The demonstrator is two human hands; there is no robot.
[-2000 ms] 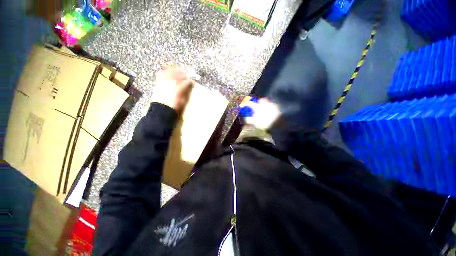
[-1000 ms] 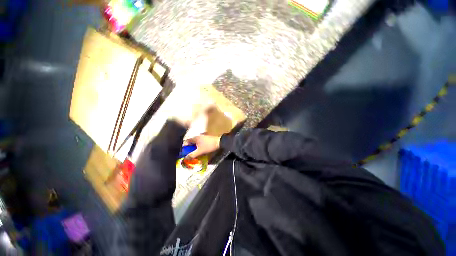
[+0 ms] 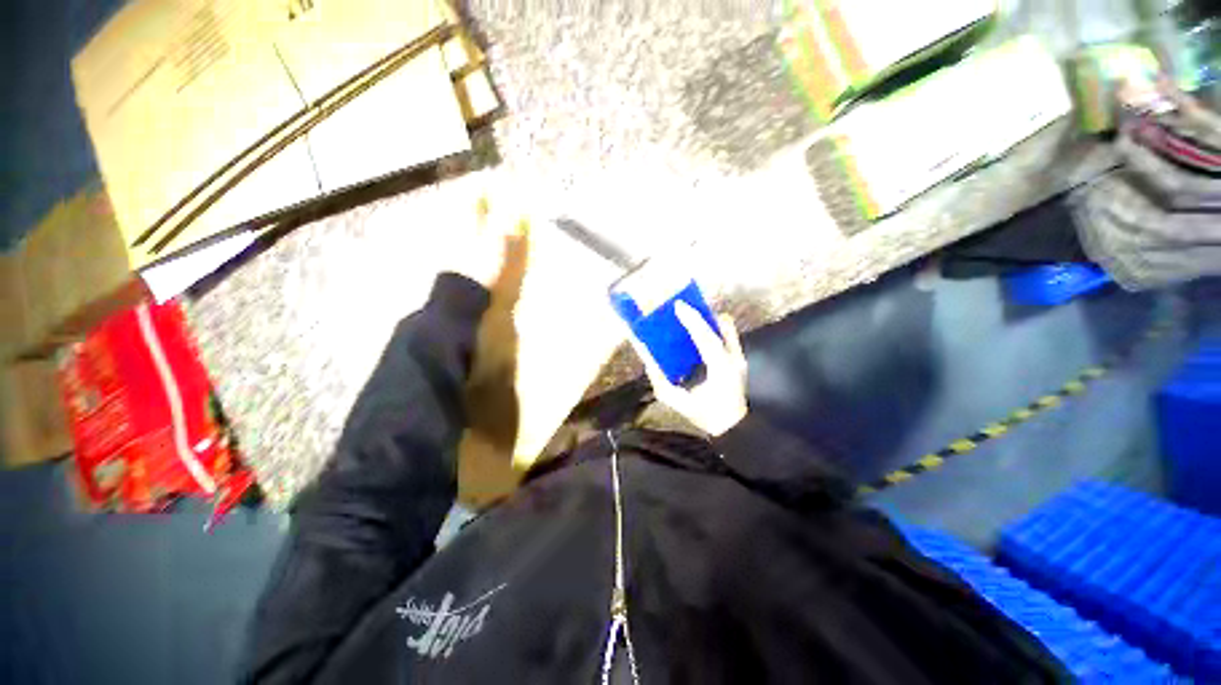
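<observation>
A brown shipping carton stands on the speckled bench close against my body; its top is washed out by glare. My left hand rests at the carton's far left edge, blurred and overexposed, so its fingers are hard to make out. My right hand is shut on the blue tape dispenser, held at the carton's right side. A dark strip shows beyond the dispenser's far end.
Flat carton blanks are piled at the bench's left, with a red printed package nearer me. White and green product boxes lie at the far right. A person's striped sleeve shows beyond them. Blue crates stand at lower right.
The right hand with the blue dispenser has moved from the carton's near left to its right side. The left hand is now at the far left edge. The view has turned.
</observation>
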